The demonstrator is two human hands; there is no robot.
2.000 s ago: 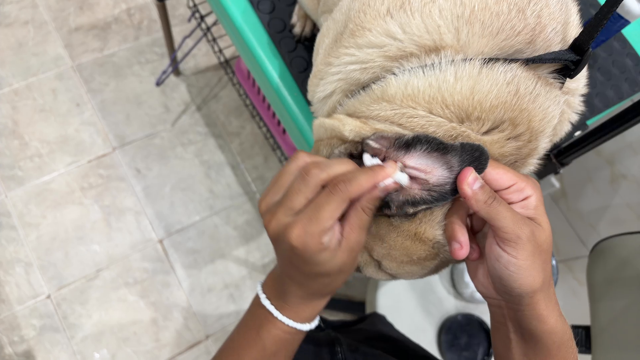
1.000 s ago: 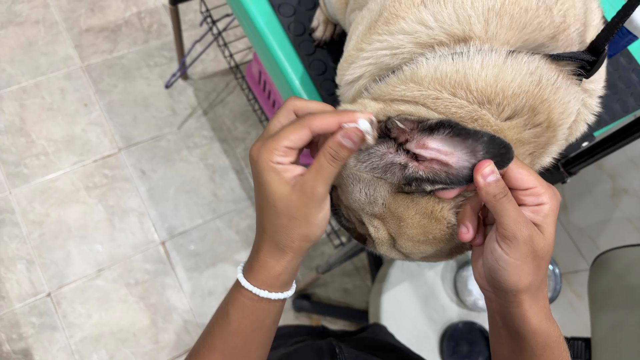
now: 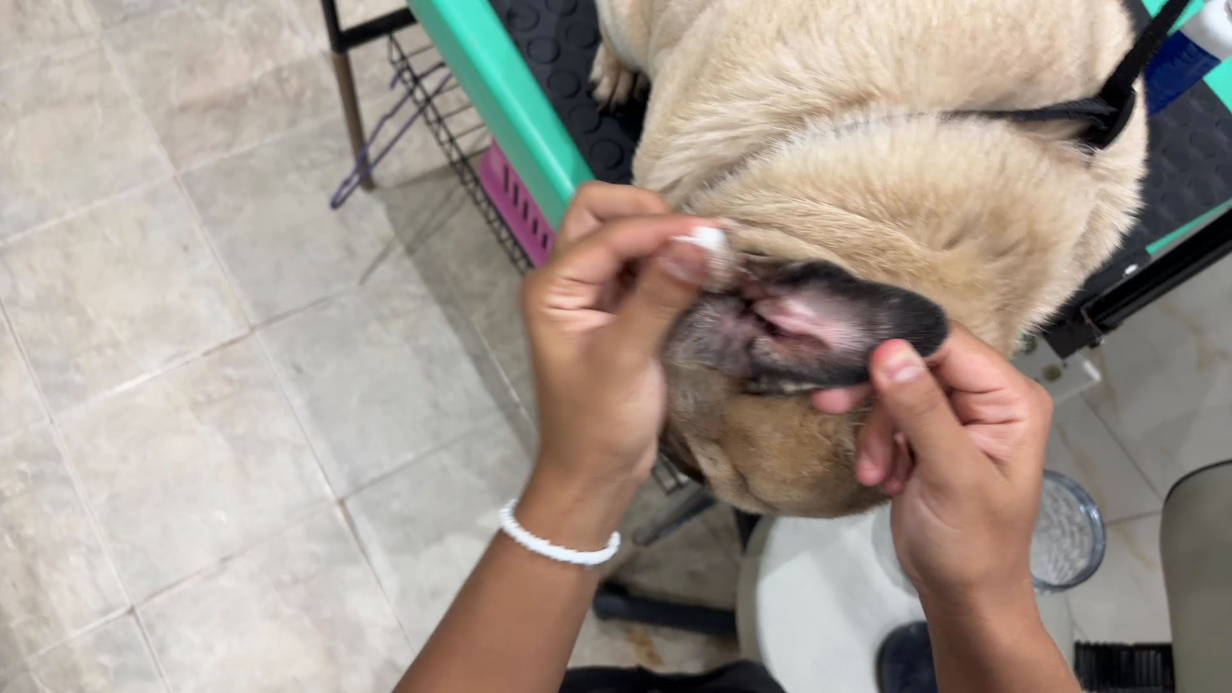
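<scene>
A tan dog (image 3: 895,183) with a black strap (image 3: 1107,108) around it is on a grooming table, its head toward me. My right hand (image 3: 953,443) pinches the tip of the dog's dark ear flap (image 3: 818,322) between thumb and fingers, so the pink inner side faces up. My left hand (image 3: 606,327), with a white bracelet at the wrist, holds a small white piece of cotton (image 3: 707,239) between thumb and forefinger, just left of the ear opening. The dog's face is mostly turned down and hidden.
The table has a green edge (image 3: 510,87) and a black studded mat (image 3: 568,67). Below hang a wire rack (image 3: 433,115) and a pink plastic basket (image 3: 515,197). A white round surface (image 3: 818,597) with a glass container (image 3: 1066,529) stands beneath the dog's head.
Two seconds ago my left hand held the cotton against the inner ear; it has since moved left, off the ear. My right hand has kept its hold on the ear flap.
</scene>
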